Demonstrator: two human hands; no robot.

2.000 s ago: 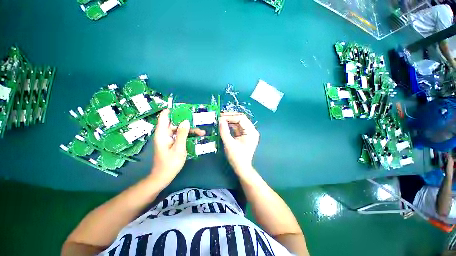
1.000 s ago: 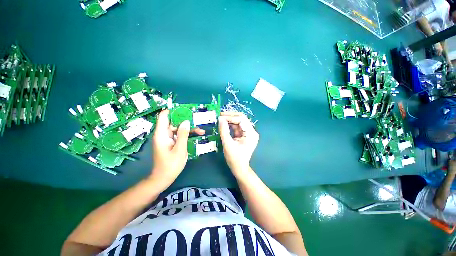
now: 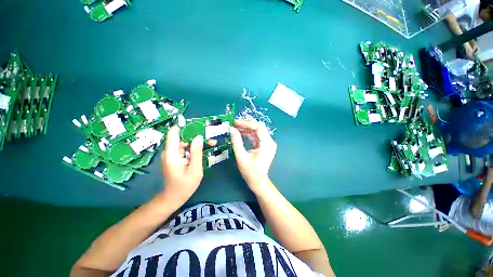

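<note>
A green circuit board panel (image 3: pixel 193 131) with white rectangles is held in front of me, slightly tilted. My left hand (image 3: pixel 182 162) grips its left side, with the thumb on the near face. My right hand (image 3: pixel 254 149) has its thumb and fingers at the panel's right edge. Whether a small component is between those fingertips is too small to tell. A loose pile of small silvery leaded components (image 3: pixel 250 108) lies just beyond my right hand, partly hidden by it. A stack of overlapping green boards (image 3: pixel 121 153) lies left of my left hand.
A small white packet (image 3: pixel 286 99) lies right of the components. Upright boards (image 3: pixel 28 103) stand at far left. Board heaps (image 3: pixel 390 89) lie at right, near blue clutter (image 3: pixel 469 130) and other people. A clear plastic tray (image 3: pixel 408 33) is upper right. A few boards (image 3: pixel 102 10) lie at top left.
The held panel has tilted, its right end now higher and its lower part less visible. My right hand has shifted slightly left along its edge. The view has moved slightly.
</note>
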